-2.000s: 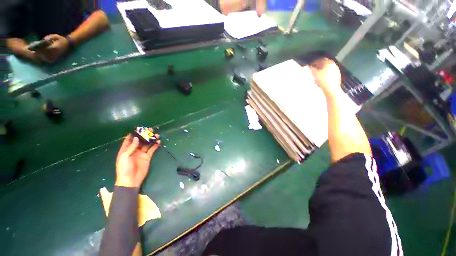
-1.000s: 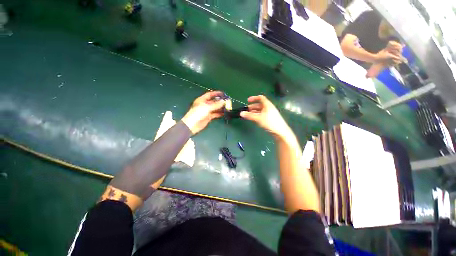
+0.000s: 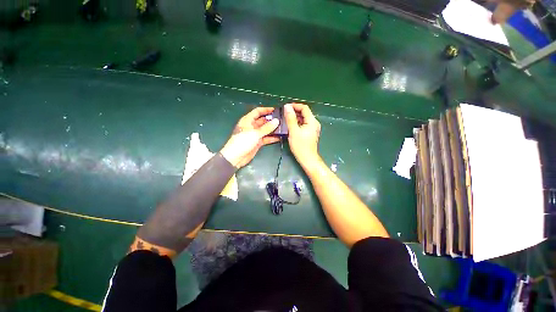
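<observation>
A small black plastic housing (image 3: 281, 124) is held between both my hands over the green bench. My left hand (image 3: 253, 133), with a grey sleeve on the forearm, grips its left side. My right hand (image 3: 301, 129) holds its right side. A small pale part shows at my left fingertips; what is inside the housing is hidden. A thin black power lead (image 3: 275, 198) runs down from the unit and lies in a bundle on the bench.
Torn cream scrap paper (image 3: 196, 159) lies by my left forearm. A tall stack of divider boards (image 3: 497, 177) stands at the right. Part-built units (image 3: 212, 18) are spaced along the far belt. A blue stool (image 3: 484, 283) and a carton (image 3: 27, 266) stand below the bench. Another person's hand shows top right.
My right hand left the board stack and brought a black piece to the unit in my left hand. Both hands now meet around the housing. The view has turned and shifted.
</observation>
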